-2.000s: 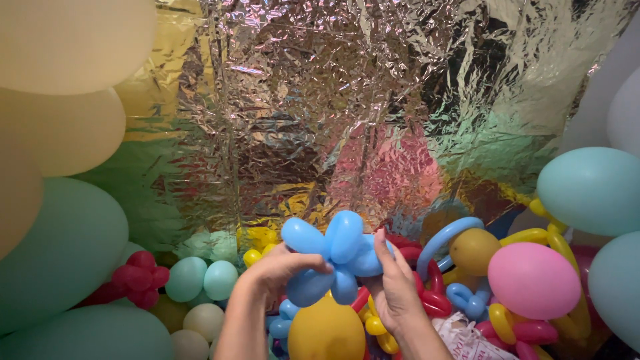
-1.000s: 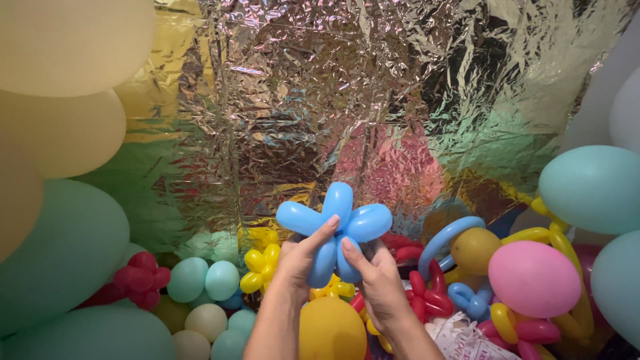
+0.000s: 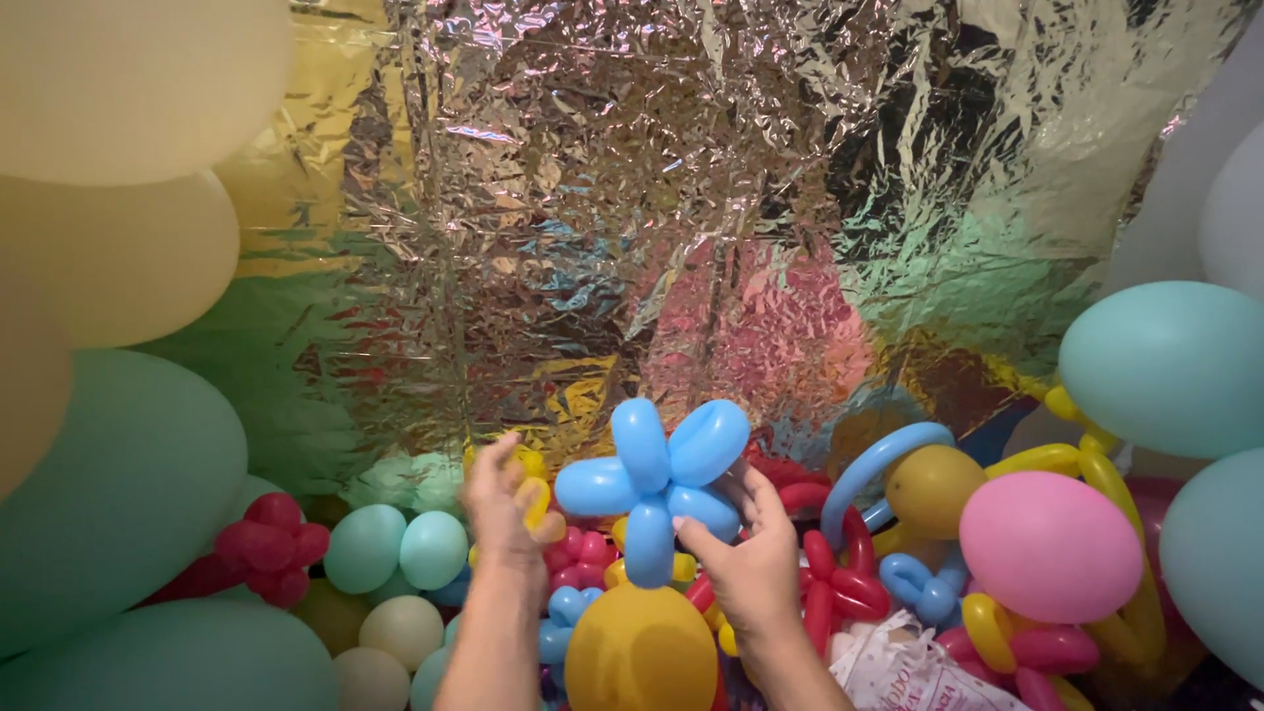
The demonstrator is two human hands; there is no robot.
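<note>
A blue balloon flower (image 3: 650, 479) with several rounded petals stands upright in the middle of the view. My right hand (image 3: 755, 543) grips its lower right petal between thumb and fingers. To the left of the flower, my left hand (image 3: 506, 499) is raised and apart from it, its fingers spread and slightly blurred. Below the flower is a mustard-yellow balloon (image 3: 642, 652), and part of a yellow twisted balloon (image 3: 534, 499) shows behind my left hand.
Crinkled metallic foil (image 3: 612, 217) hangs in front. Large teal balloons (image 3: 118, 484) and cream balloons (image 3: 128, 89) crowd the left. On the right are a pink balloon (image 3: 1050, 546), a teal balloon (image 3: 1170, 367), red twisted balloons (image 3: 839, 588) and a printed plastic bag (image 3: 918, 671).
Both hands were on the blue flower in the earlier frames. My left hand has let go and moved left, while the flower has turned in my right hand.
</note>
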